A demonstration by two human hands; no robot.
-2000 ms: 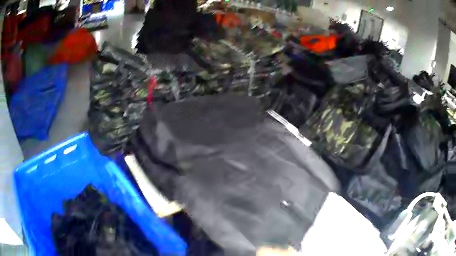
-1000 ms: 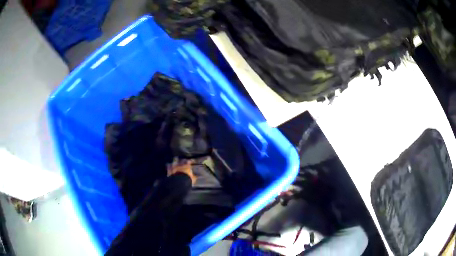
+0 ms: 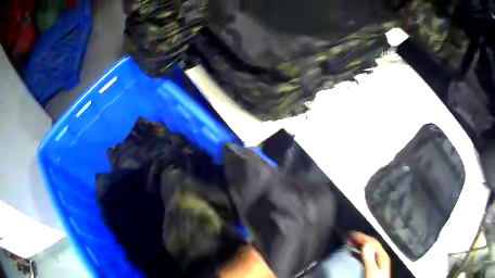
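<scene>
A dark bag piece, grey-black cloth (image 3: 287, 212) with a camouflage part (image 3: 192, 222), is raised over the near right side of the blue bin (image 3: 89, 117). My left hand (image 3: 247, 264) is at the bottom edge, blurred and cut off, closed on this piece from below; its fingers are hidden by cloth. My right hand (image 3: 373, 255) is at the bottom, right of the piece, with fingers curled close to its edge; whether they grip it is unclear. A black panel (image 3: 418, 190) with rounded corners lies flat on the white table (image 3: 347, 125).
More dark crumpled pieces (image 3: 135, 190) lie in the bin. A pile of panels with black tops and camouflage edges (image 3: 304, 70) is on the table's far part. Blue material (image 3: 59, 59) lies at the far left. Heaped bags (image 3: 472, 103) stand at the right.
The view has swung from the piled panels down to the bin and table. My left hand has moved right within the picture, and the cloth has risen over the bin's side. My right hand has appeared.
</scene>
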